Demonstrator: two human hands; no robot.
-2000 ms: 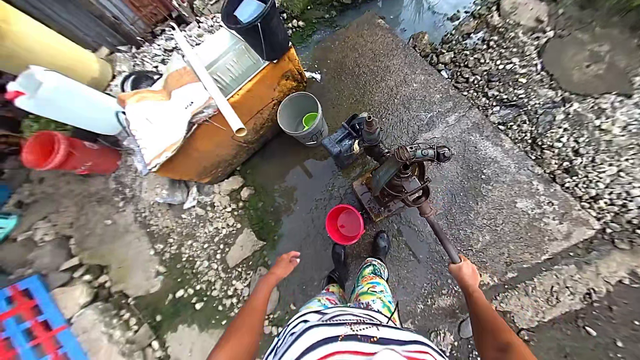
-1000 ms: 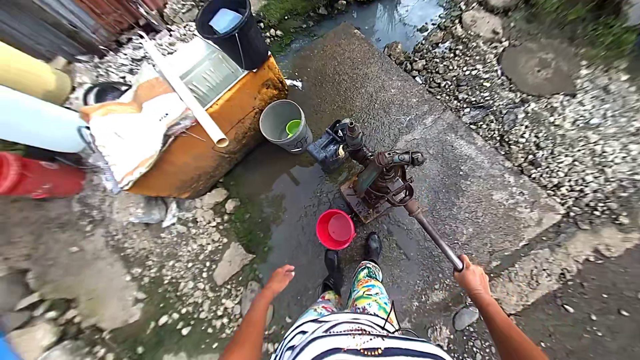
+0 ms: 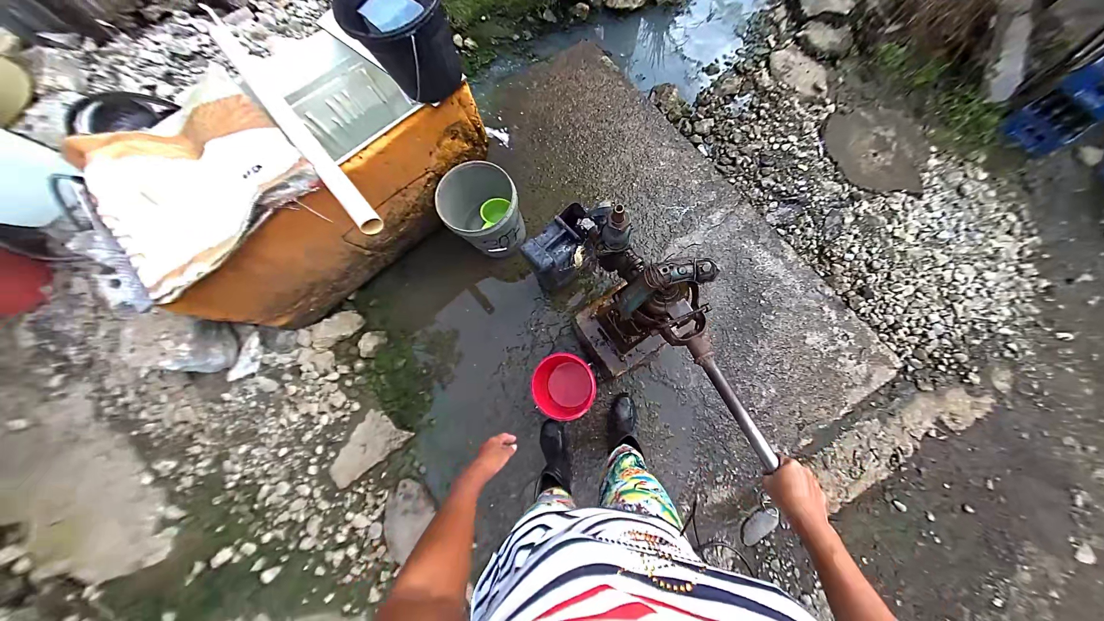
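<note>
My right hand (image 3: 794, 492) grips the end of the long metal handle (image 3: 740, 414) of a rusty hand water pump (image 3: 651, 302). Out to the left of my body, my left hand (image 3: 496, 452) hangs with fingers curled; whether anything is in it cannot be told. A red bucket (image 3: 563, 386) stands on the wet concrete just in front of my black boots, left of the pump's base. By the pump's spout sits a dark blue cut-open container (image 3: 555, 256). Beyond it a grey bucket (image 3: 479, 207) holds a green dipper (image 3: 494, 211).
On the left lies an orange box-like body (image 3: 345, 267) bearing a white sack (image 3: 194, 185), a plastic pipe (image 3: 297, 129) and a black bucket (image 3: 414, 52). Loose stones (image 3: 366, 447) lie left of my feet. Gravel (image 3: 931, 259) borders the raised concrete slab (image 3: 690, 164). Pooled water covers the low concrete.
My right hand stays on the pump handle throughout. The left hand remains beside my body. The view has shifted, bringing blue crates in at the right.
</note>
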